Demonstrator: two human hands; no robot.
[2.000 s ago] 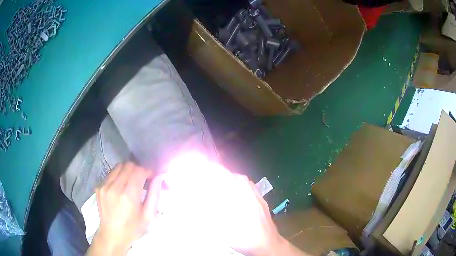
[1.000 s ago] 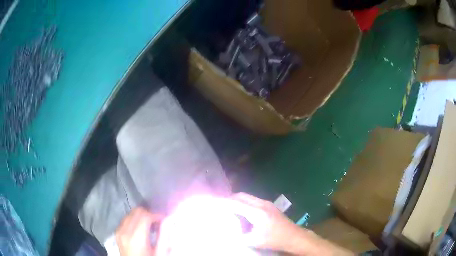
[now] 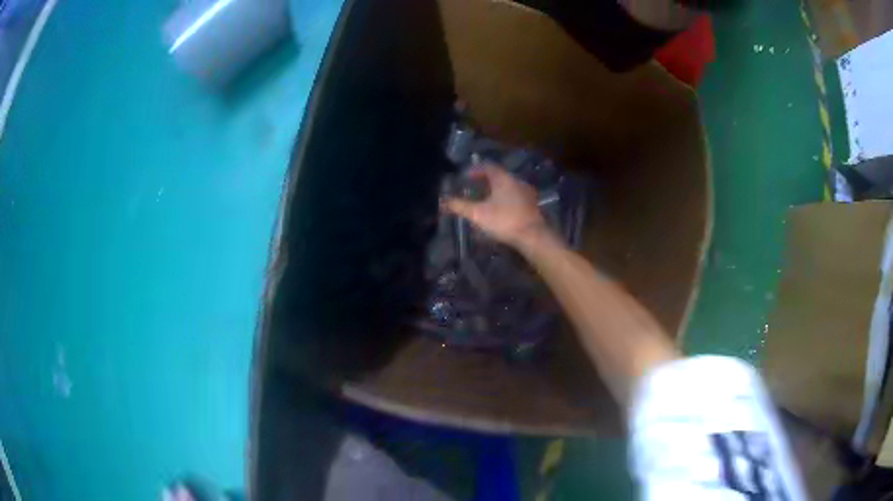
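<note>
My right hand [image 3: 501, 207] reaches from the lower right down into a large open cardboard box [image 3: 654, 284]. Its thumb and fingers are curled around a dark, rounded grey part [image 3: 474, 187]. The view is blurred and dim there, so the part's exact shape is unclear. Jumbled dark grey parts [image 3: 480, 279] lie under and around the hand in the box. My left hand cannot be made out clearly; a small blurred pinkish patch at the bottom left edge may be its fingertips.
A green bench top [image 3: 147, 274] lies left of the box, with a blurred grey cylindrical piece [image 3: 227, 39] at its back. Other cardboard [image 3: 818, 303] stands at right on the green floor. Part of a person in dark and red clothing [image 3: 690, 54] is beyond the box.
The view has swung to the box. My right hand has gone from the glare above my lap into the box and grips a part. The small-piece pile is out of view.
</note>
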